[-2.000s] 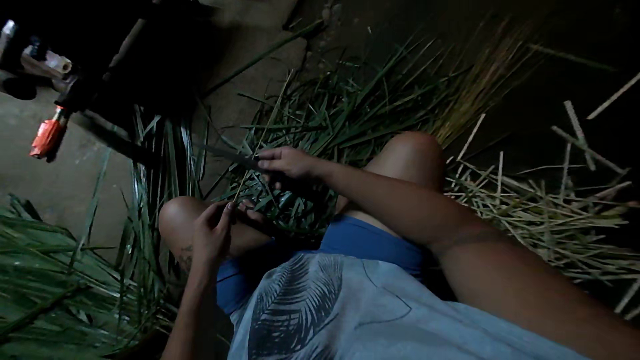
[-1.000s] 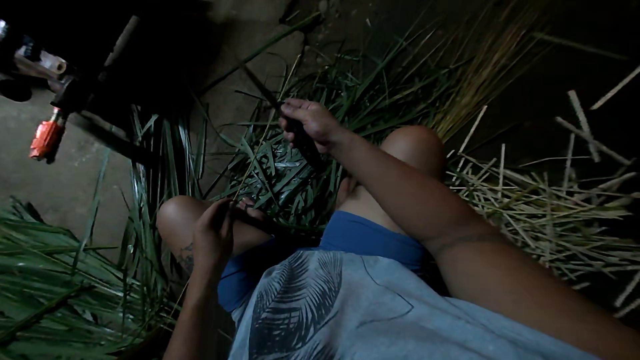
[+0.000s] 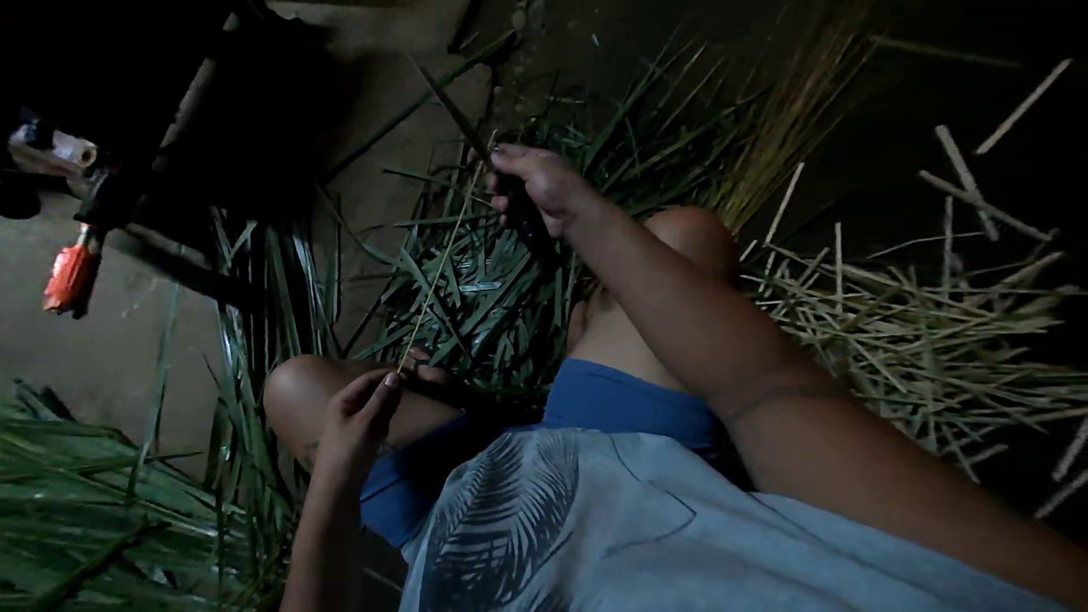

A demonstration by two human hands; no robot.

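Observation:
My left hand (image 3: 367,406) rests by my bent knee and pinches the lower end of a thin pale plant stem (image 3: 442,262) between thumb and fingers. That stem slants up and right, its far end close to the knife and my right hand; whether they touch I cannot tell. My right hand (image 3: 537,185) is closed around the dark handle of a long narrow knife (image 3: 453,109), its blade pointing up and left. Beneath the hands lies a heap of cut green leaf strips (image 3: 484,310) between my legs.
Long green leaves (image 3: 93,501) cover the floor at lower left, more stand beside my knee. Pale cut sticks (image 3: 918,340) are piled at right, with thin brownish stems (image 3: 790,119) behind. A dark metal frame with an orange-covered end (image 3: 70,279) juts in at upper left.
The knife and my right hand first moved up and away from my left hand. The blade now points farther up and left than two seconds ago. My left hand has stayed by the knee.

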